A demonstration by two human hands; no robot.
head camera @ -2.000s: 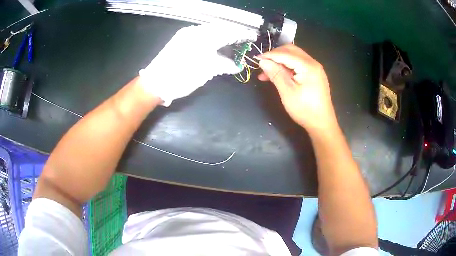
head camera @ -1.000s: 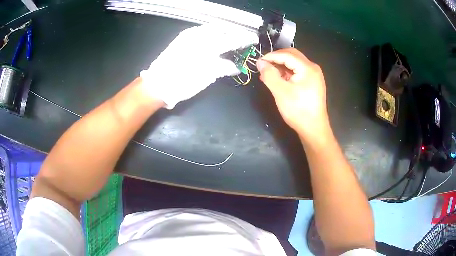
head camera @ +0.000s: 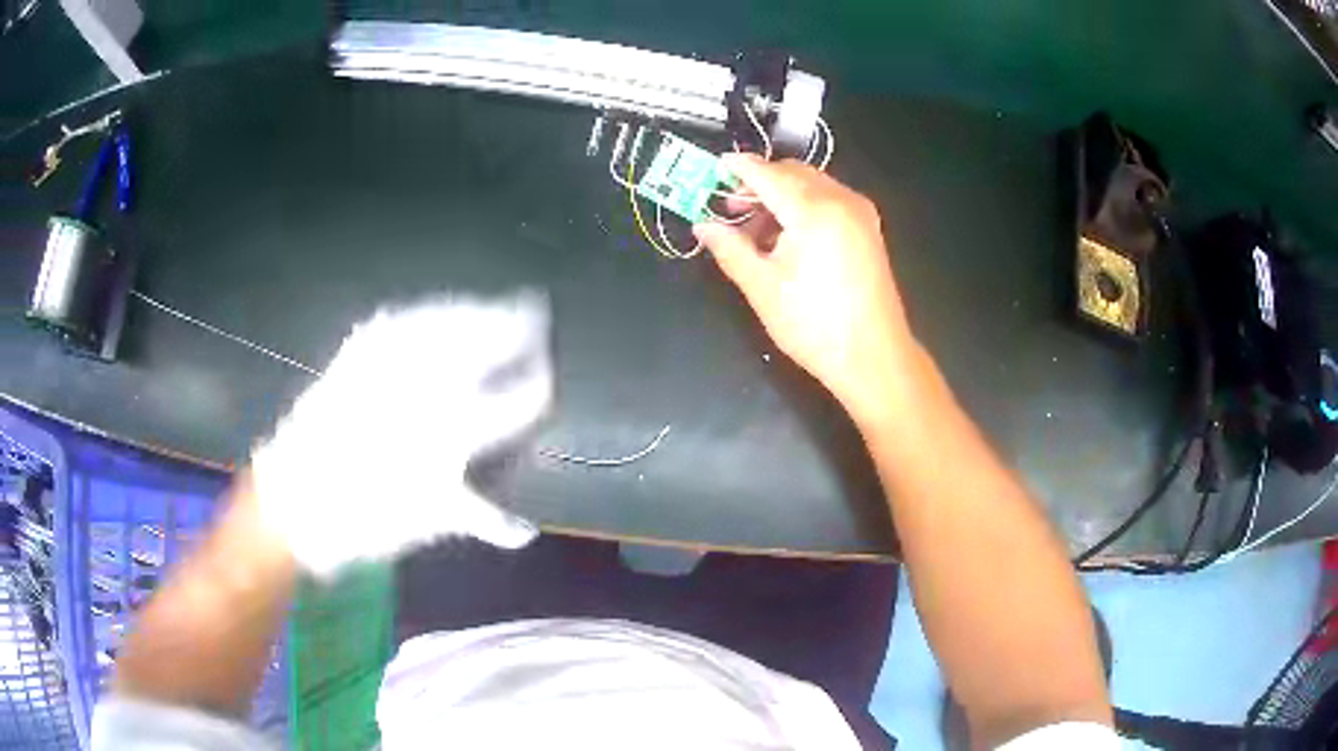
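The green circuit board [head camera: 680, 179] is pinched at its right edge between the thumb and fingers of my bare right hand [head camera: 804, 261]. White and yellow lead wires [head camera: 641, 217] loop from the board. The long silvery metal assembly [head camera: 536, 74] lies behind the board, with a black collar and a short silver motor [head camera: 800, 110] at its right end. My left hand [head camera: 418, 426], in a white glove and blurred, is over the near left bench, away from the board, fingers apart, with nothing seen in it. The solder wire [head camera: 220, 329] runs under the glove; its curved free end shows to the right.
The solder spool [head camera: 66, 275] and blue-handled tool [head camera: 109, 169] are at the left. The iron stand [head camera: 1111, 184] with yellow sponge [head camera: 1108, 282] and the black soldering station [head camera: 1269, 330] are at the right. A blue-purple crate [head camera: 140, 506] and green crate [head camera: 341, 660] are below the bench edge.
My left hand has let go of the board and moved down and left towards the bench's near edge. My right hand now holds the board itself, slightly further left.
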